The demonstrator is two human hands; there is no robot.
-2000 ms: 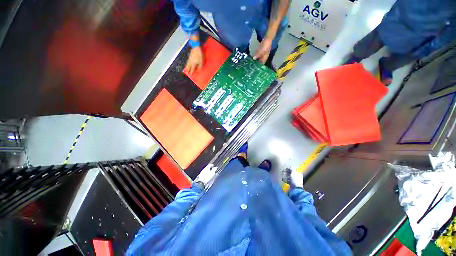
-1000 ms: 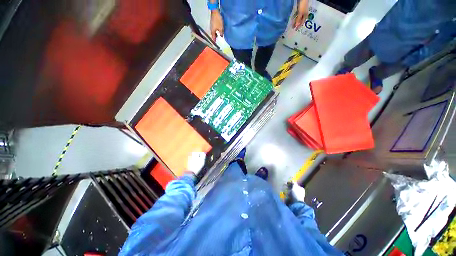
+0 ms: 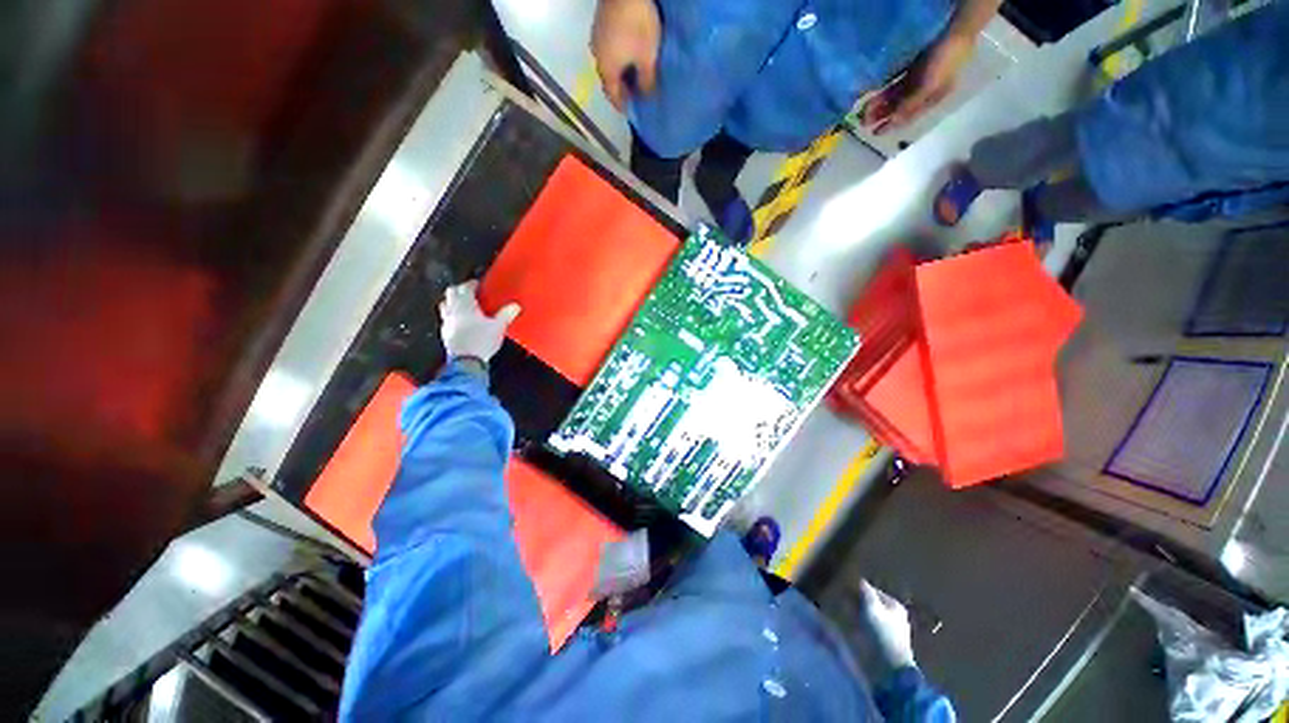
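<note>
A green circuit board (image 3: 707,370) lies on the dark-topped cart (image 3: 375,314), its right part near or over the cart's edge. A red sheet (image 3: 583,269) lies flat against its upper left side. A second red sheet (image 3: 554,544) lies nearer me, partly hidden under my left forearm. My left hand (image 3: 477,325), in a white glove, is at the left corner of the upper red sheet, fingers apart, thumb at its edge. My right hand (image 3: 888,624), white-gloved, small and blurred, hangs low over a dark surface; its fingers are unclear.
Red sheets (image 3: 990,360) are piled at the right beside a dark cabinet (image 3: 1004,565). One person (image 3: 792,64) stands beyond the cart, another (image 3: 1187,134) at the upper right. A black slotted rack (image 3: 269,657) is at the lower left. A crumpled whitish bundle (image 3: 1223,664) is at the lower right.
My left hand has moved from the nearer red sheet across to the corner of the upper one. My view has come closer to the cart. The person opposite has leaned or shifted to the right.
</note>
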